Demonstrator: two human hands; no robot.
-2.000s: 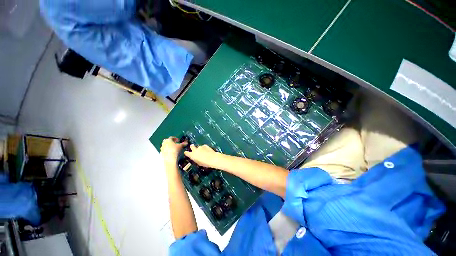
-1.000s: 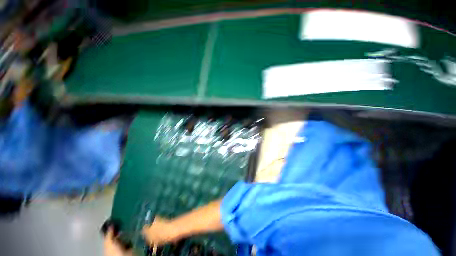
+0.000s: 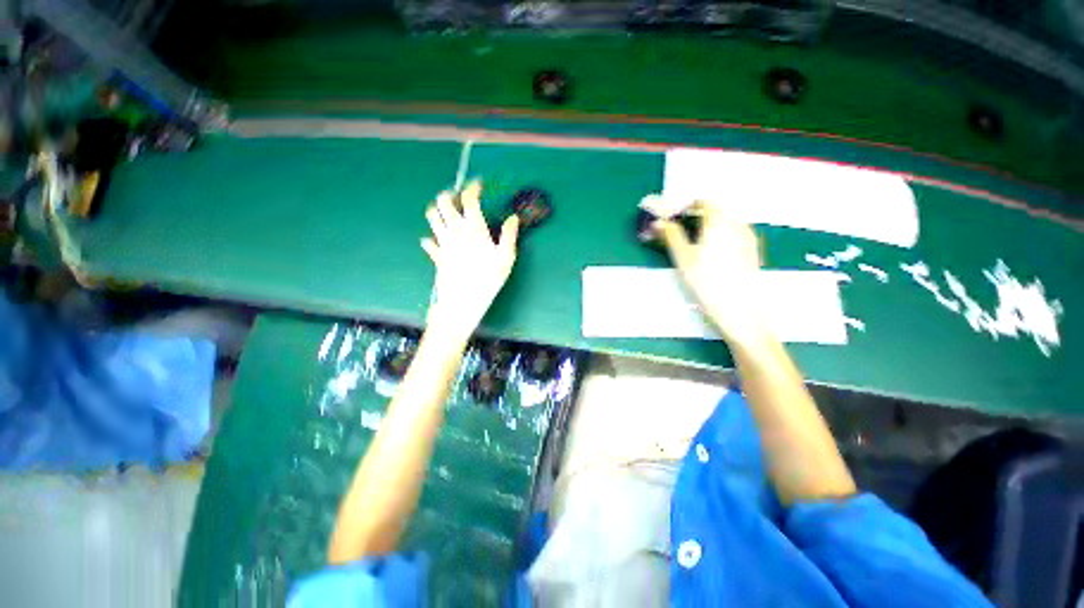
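My left hand [image 3: 471, 264] is over the green bench top [image 3: 297, 226] with its fingers spread. A black lens module [image 3: 530, 208] lies on the bench just right of its thumb and index finger; blur hides whether they touch. My right hand [image 3: 723, 255] pinches another black lens module [image 3: 650, 223] at its fingertips, beside the left end of the far white sheet [image 3: 808, 196]. The near white sheet [image 3: 713, 305] lies partly under my right wrist. No tool can be made out in either hand.
Black modules [image 3: 552, 86] sit on the green belt [image 3: 666, 77] beyond the red line. White small pieces [image 3: 1020, 309] lie in a loose pile at right. A clear blister tray [image 3: 357, 386] with some modules is below the bench edge. A person's blue sleeve [image 3: 131, 386] is at left.
The view has swung from the lower green surface to the bench and belt. Both hands have moved from the tray modules up over the bench; my right hand now holds a module.
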